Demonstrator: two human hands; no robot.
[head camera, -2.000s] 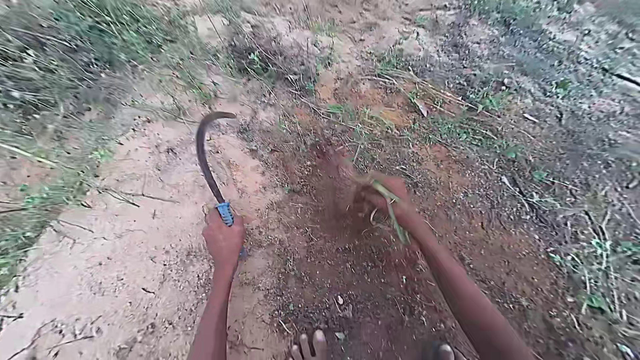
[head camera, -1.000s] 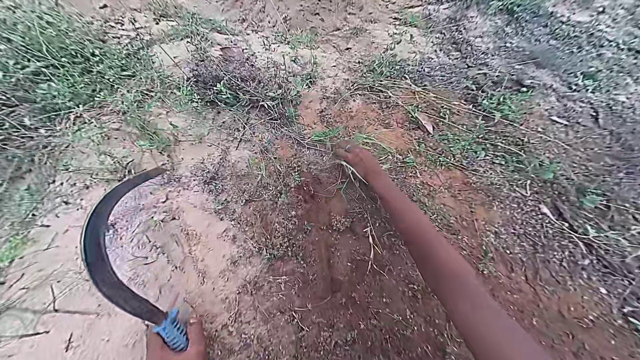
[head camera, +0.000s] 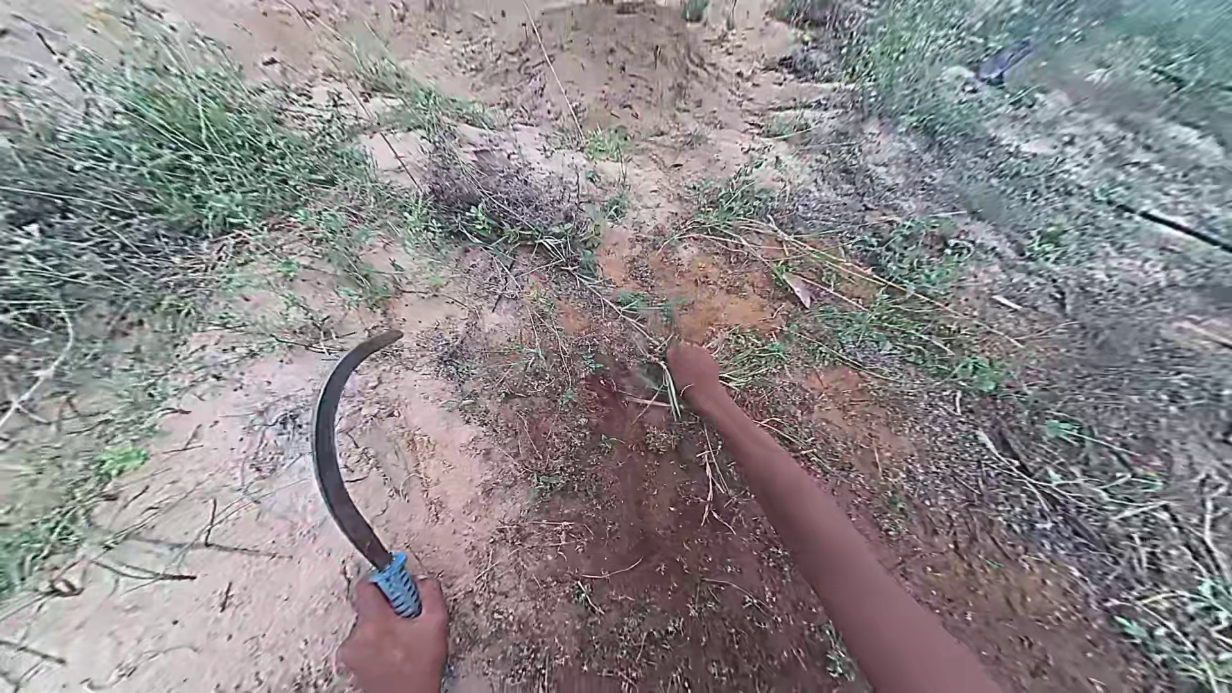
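My left hand (head camera: 397, 633) grips the blue handle of a sickle (head camera: 332, 460), at the lower left. Its dark curved blade points up and bends to the right at the tip, over pale soil. My right hand (head camera: 691, 373) is stretched forward near the middle, low at the ground, closed around thin grass stems (head camera: 671, 390). Green blades stick out on its left side; the fingers themselves are mostly hidden by the back of the hand. Short green grass (head camera: 756, 356) grows just right of that hand.
A dense clump of grass and weeds (head camera: 202, 164) fills the upper left. A dry, purplish low plant (head camera: 505, 192) stands ahead. Long loose stalks and a dry leaf (head camera: 798, 289) lie right of centre. A dark stick (head camera: 1179, 228) lies at the far right.
My right hand has moved forward from where it held grass blades two seconds ago, down among the stems. The sickle stays in my left hand, its blade shifting position. The view has shifted.
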